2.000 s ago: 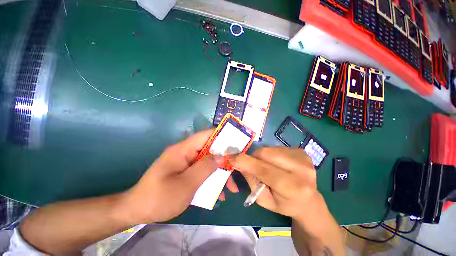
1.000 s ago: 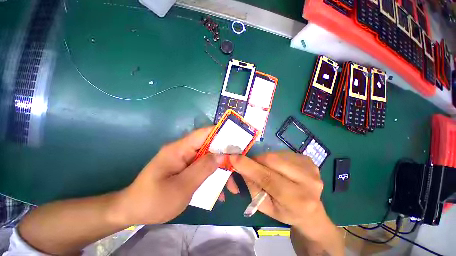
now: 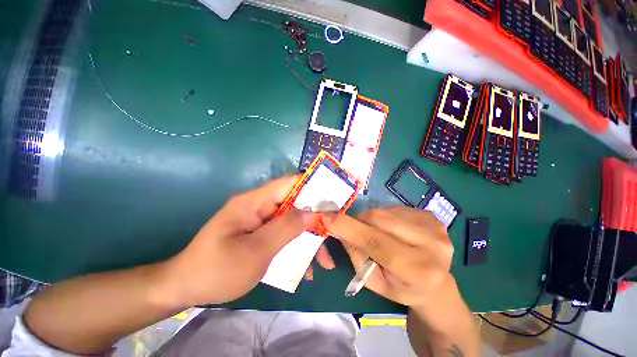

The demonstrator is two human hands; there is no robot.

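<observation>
My left hand (image 3: 237, 240) holds an orange housing (image 3: 323, 183) with a white rectangle in its upper part. A white sheet (image 3: 290, 263) extends below it. My right hand (image 3: 401, 254) has its thumb and finger pressed on the middle of the housing beside my left thumb. A thin silver tool (image 3: 360, 277) sticks out under my right hand's fingers. My fingers hide the housing's middle. A front housing with keypad (image 3: 334, 115) and a second orange housing with white inside (image 3: 366, 136) lie just behind.
A loose black frame (image 3: 419, 190) and battery (image 3: 477, 241) lie right. Several keypad phones (image 3: 497, 132) stand behind them, before a red phone tray (image 3: 531, 73). A black cabled device (image 3: 590, 268) is far right. A wire (image 3: 174, 134), strip (image 3: 42, 104) and white ring (image 3: 334, 34) are left and back.
The tool under my right hand has shifted and tilted slightly. Both hands stay on the orange housing in nearly the same place.
</observation>
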